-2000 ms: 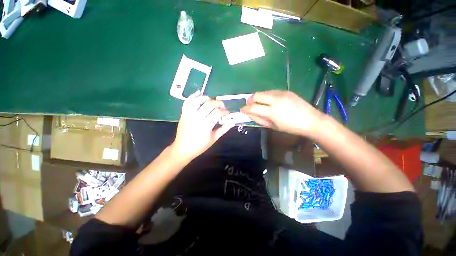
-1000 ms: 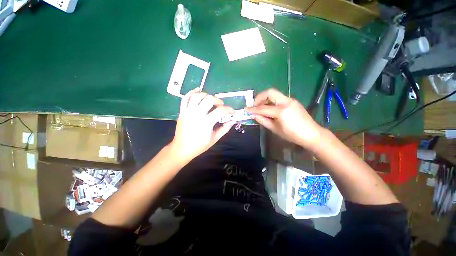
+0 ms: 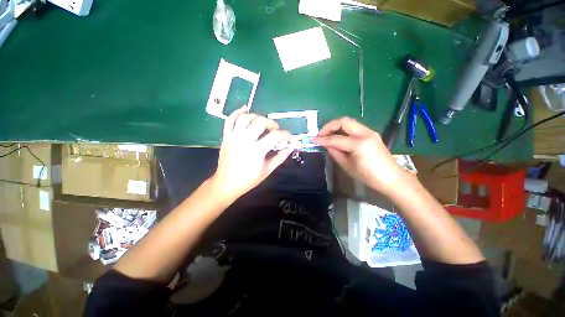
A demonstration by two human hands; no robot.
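Observation:
A white housing (image 3: pixel 293 115) with a rectangular window lies at the bench's front edge. My left hand (image 3: pixel 246 151) grips its lower left part. My right hand (image 3: pixel 353 148) pinches at its lower right, where a small bluish-white piece (image 3: pixel 308 142) shows at the fingertips; it is too small to name surely. Thin reddish wires (image 3: pixel 297 157) hang below the housing over my lap. A second white housing frame (image 3: pixel 218 90) lies on the green bench just beyond my left hand. The fingers hide much of the held housing.
A clear bottle (image 3: pixel 223 23) and white sheet (image 3: pixel 303 49) lie farther back. At right are a mallet (image 3: pixel 417 69), blue-handled pliers (image 3: pixel 422 121) and a thick grey tool (image 3: pixel 477 69). A white tub of blue cells (image 3: pixel 391 255) is low right; cardboard boxes (image 3: pixel 104 172) are low left.
My right hand has drawn back slightly to the right from the held housing, uncovering its right side and the bluish piece. My left hand stays nearly in place. The view has shifted slightly.

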